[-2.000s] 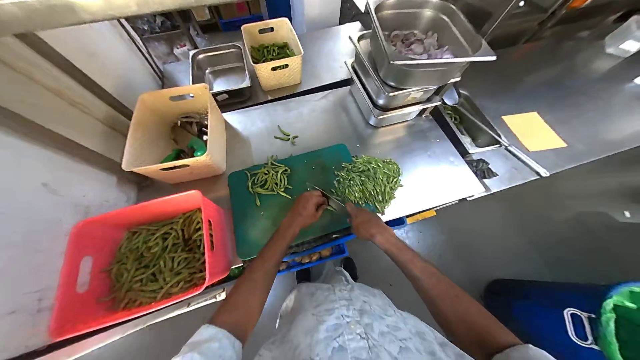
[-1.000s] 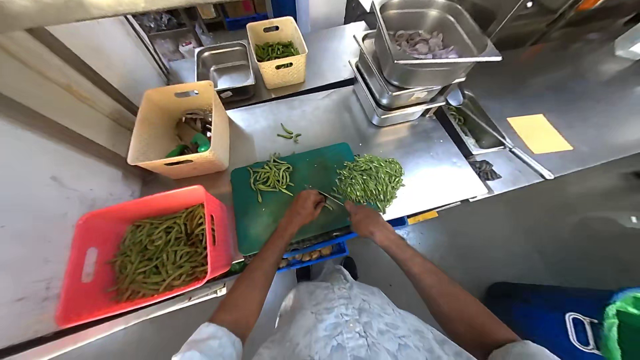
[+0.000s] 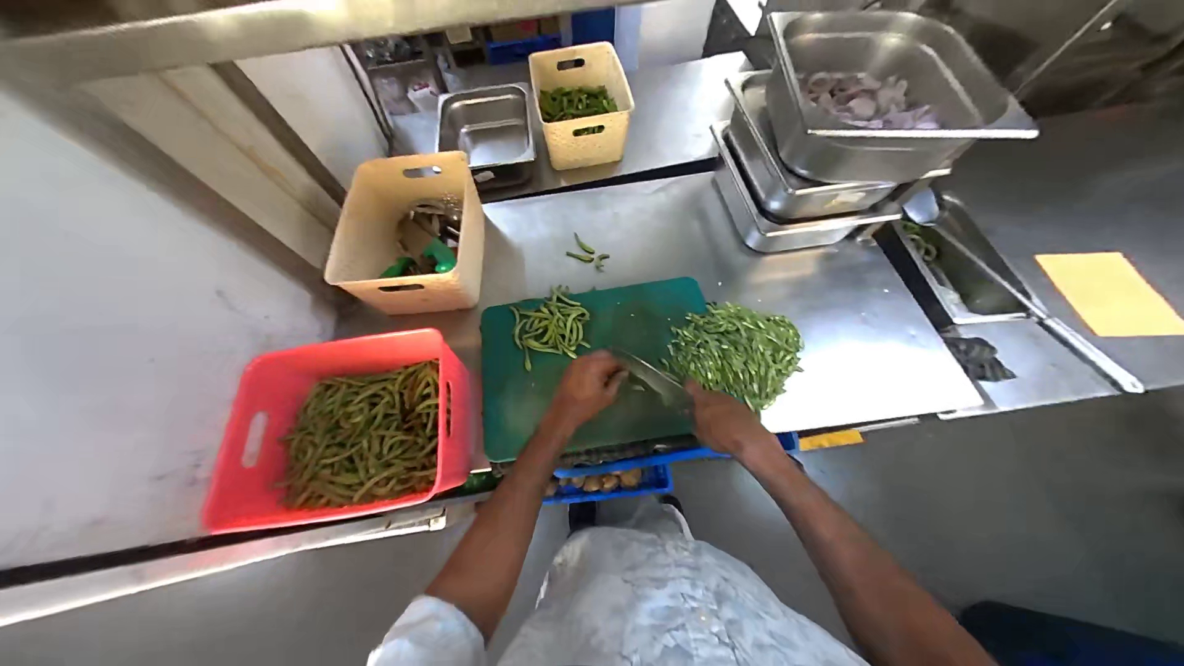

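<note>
My right hand [image 3: 726,418] is closed around the handle of a kitchen knife [image 3: 655,377], whose blade points left over the green cutting board [image 3: 601,421]. Near the blade's tip, my left hand [image 3: 592,384] has its fingers curled at the board; whether a bean is between them cannot be made out. Whole green beans [image 3: 552,326] lie at the board's upper left. A heap of cut green beans [image 3: 737,353] covers the board's right edge and spreads onto the steel counter [image 3: 856,342]. A few bean pieces [image 3: 588,252] rest on the steel behind the board.
At left stands a red plastic basket [image 3: 347,353] of green beans, with a cream basket [image 3: 407,296] behind it. Farther back are a steel pan [image 3: 486,125] and another cream basket [image 3: 592,153]. Stacked steel pans [image 3: 805,236] and a long-handled ladle [image 3: 1045,319] are at right.
</note>
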